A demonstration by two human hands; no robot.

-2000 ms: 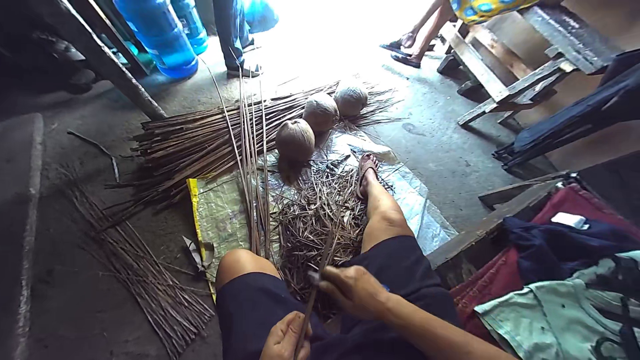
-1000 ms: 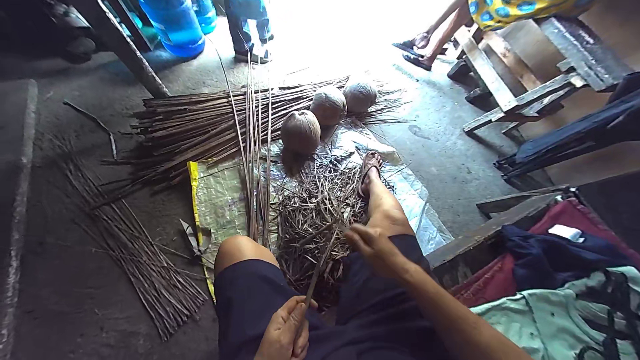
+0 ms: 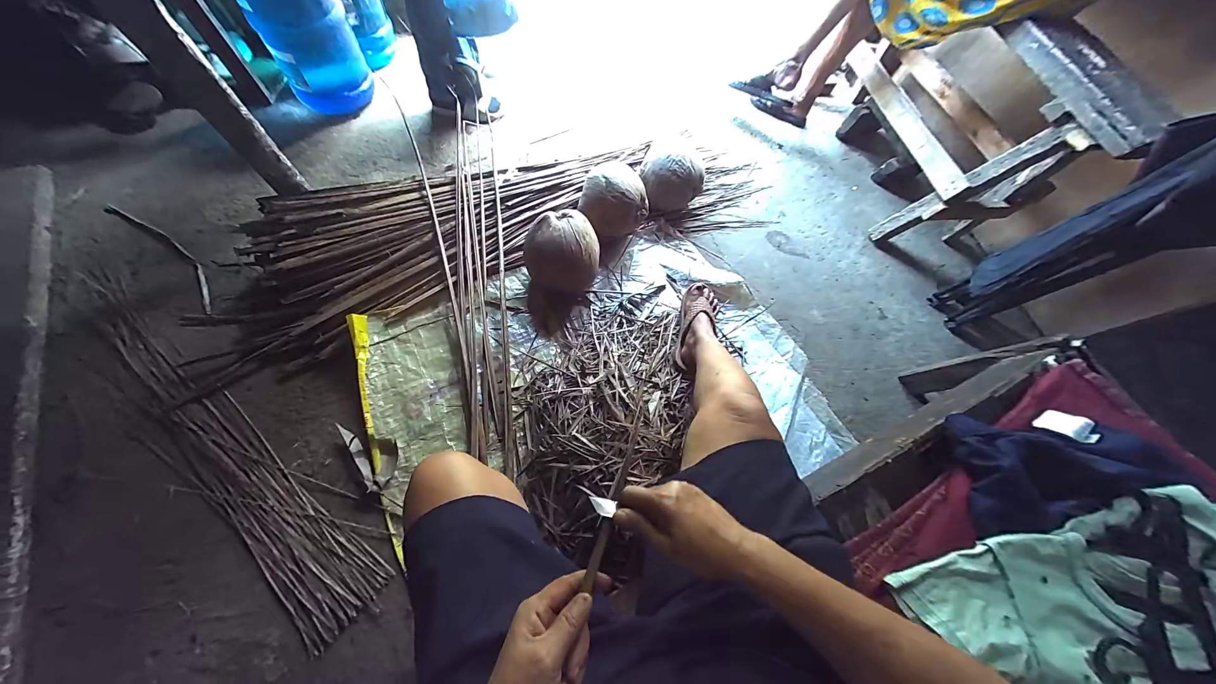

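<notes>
My left hand (image 3: 549, 632), at the bottom middle, grips the near end of a thin brown palm-leaf stalk (image 3: 598, 551) that points away from me. My right hand (image 3: 686, 524) is closed around a small tool with a bright pointed blade (image 3: 603, 506), which lies against the stalk; its handle is hidden in the fingers. Below and beyond the hands is a heap of dry leaf shavings (image 3: 608, 408) between my legs. Several long thin strips (image 3: 470, 285) stretch away from beside my left knee.
Three husked coconuts (image 3: 561, 251) rest by a large pile of dry stalks (image 3: 380, 247). A bundle of thin sticks (image 3: 256, 503) lies at left. A yellow-edged woven sack (image 3: 418, 380) is under the shavings. Clothes (image 3: 1026, 589) and a wooden bench (image 3: 931, 171) are at right. Two people are beyond.
My right hand was near the stalk two seconds ago, was farther up it one second ago, and is now back nearer my left hand. My left hand still holds the stalk.
</notes>
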